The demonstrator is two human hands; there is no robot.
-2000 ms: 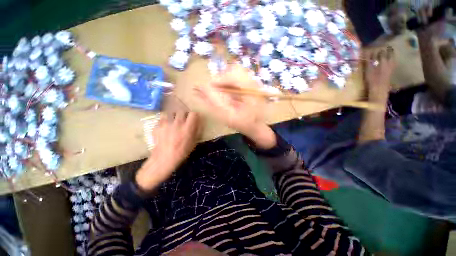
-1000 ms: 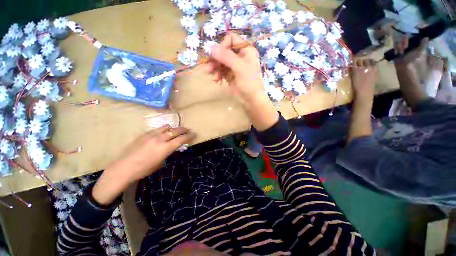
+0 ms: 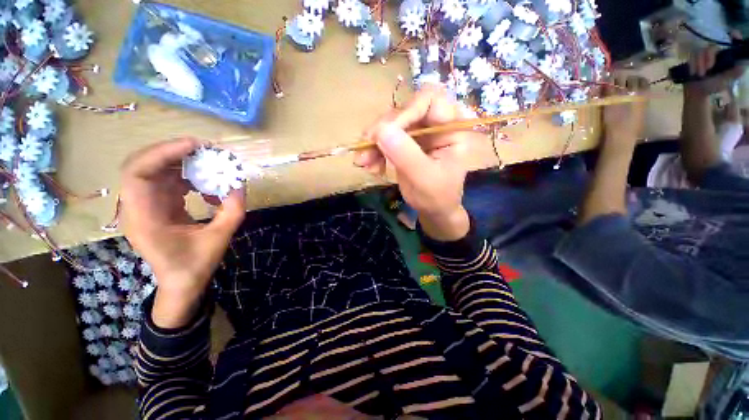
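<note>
My left hand [image 3: 176, 221] holds a small motor with a white gear [image 3: 215, 171] between thumb and fingers, the gear facing up. My right hand [image 3: 427, 156] grips a long thin brush [image 3: 337, 151] near its middle. The brush's pale tip is at the right edge of the gear; whether it touches cannot be told. The brush's handle points to the right, past the hand. The blue grease tub [image 3: 131, 75] lies above my left hand, with white grease [image 3: 176, 67] in it.
Motor piles with tangled red wires lie on the bench at left [image 3: 31, 156] and upper right [image 3: 493, 49]. A carton of motors in rows [image 3: 107, 308] stands below the bench edge at left. Another person's arm [image 3: 612, 164] rests on the bench at right.
My left hand has risen from the bench edge and now holds a motor. My right hand has brought the brush tip from the tub to the gear. The view has shifted.
</note>
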